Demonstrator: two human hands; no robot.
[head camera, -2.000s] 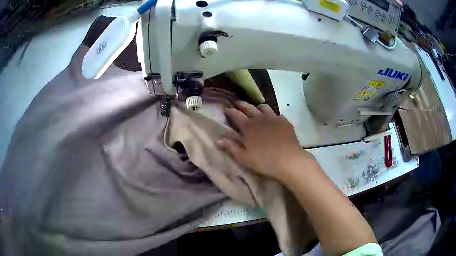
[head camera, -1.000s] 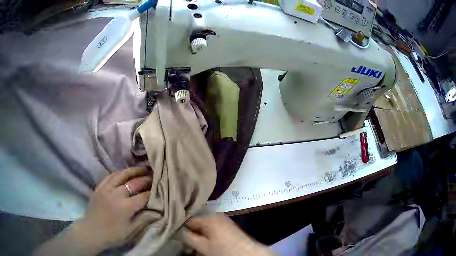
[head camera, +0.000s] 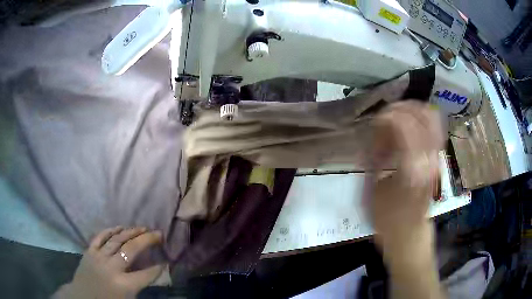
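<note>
The grey-mauve garment panel (head camera: 99, 140) spreads left of the needle. The beige piece (head camera: 280, 131) stretches from the presser foot (head camera: 186, 111) to the right across the machine bed, with a dark end at the upper right. My right hand (head camera: 405, 146) is blurred and grips the beige piece near its right end. My left hand (head camera: 122, 257), with a ring, pinches the cloth edge at the lower left. A dark maroon panel (head camera: 245, 228) hangs over the table's front edge, with an olive patch (head camera: 262, 177) on it.
The white sewing machine (head camera: 315, 47) stands across the back. A white paddle shape (head camera: 134, 41) is at its left. The control panel (head camera: 434, 20) is at the upper right. Brown cardboard (head camera: 478, 149) lies at the right. The bed ruler (head camera: 318, 232) runs along the front edge.
My right hand has swung from the lower middle to the right, pulling the beige piece out sideways. My left hand has moved down and left. More of the dark panel shows at the front.
</note>
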